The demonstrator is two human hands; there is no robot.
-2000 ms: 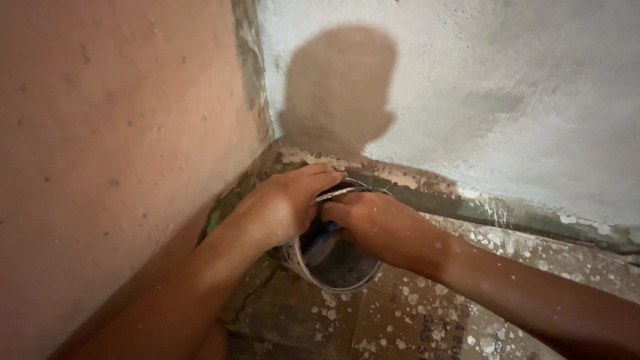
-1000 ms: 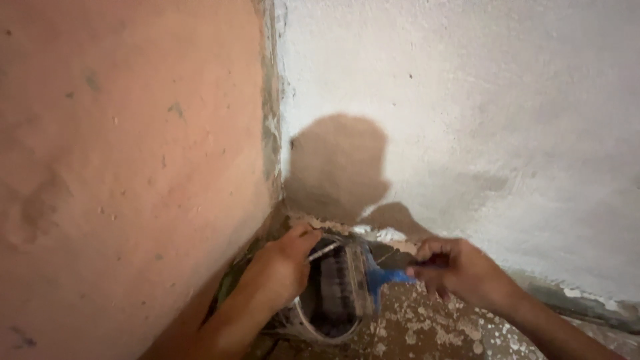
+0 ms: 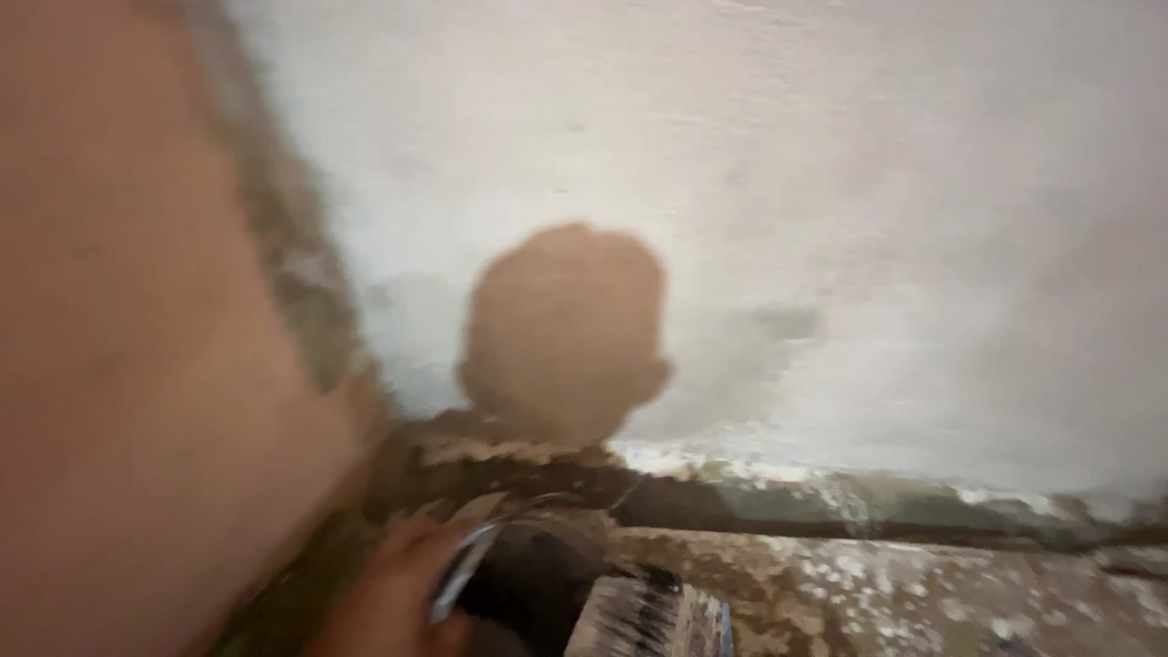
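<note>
My left hand (image 3: 397, 593), blurred at the bottom edge, grips the rim of a round bucket (image 3: 461, 570), whose inside looks dark. At the bucket's right side is a wide paintbrush (image 3: 639, 616), its bristles caked with pale and dark matter and a sliver of blue at its right edge. The lower part of the brush and its handle are cut off by the frame. My right hand is out of view.
A salmon-coloured wall (image 3: 137, 319) rises close on the left and meets a whitewashed wall (image 3: 867, 228) with a head-shaped shadow on it. Paint-spattered cardboard (image 3: 876, 593) covers the floor along a rough, dark wall base (image 3: 776, 506).
Two seconds ago both hands were at the bucket; one second ago my right hand held the blue-handled brush at its right side. That hand has since left the view, which has shifted.
</note>
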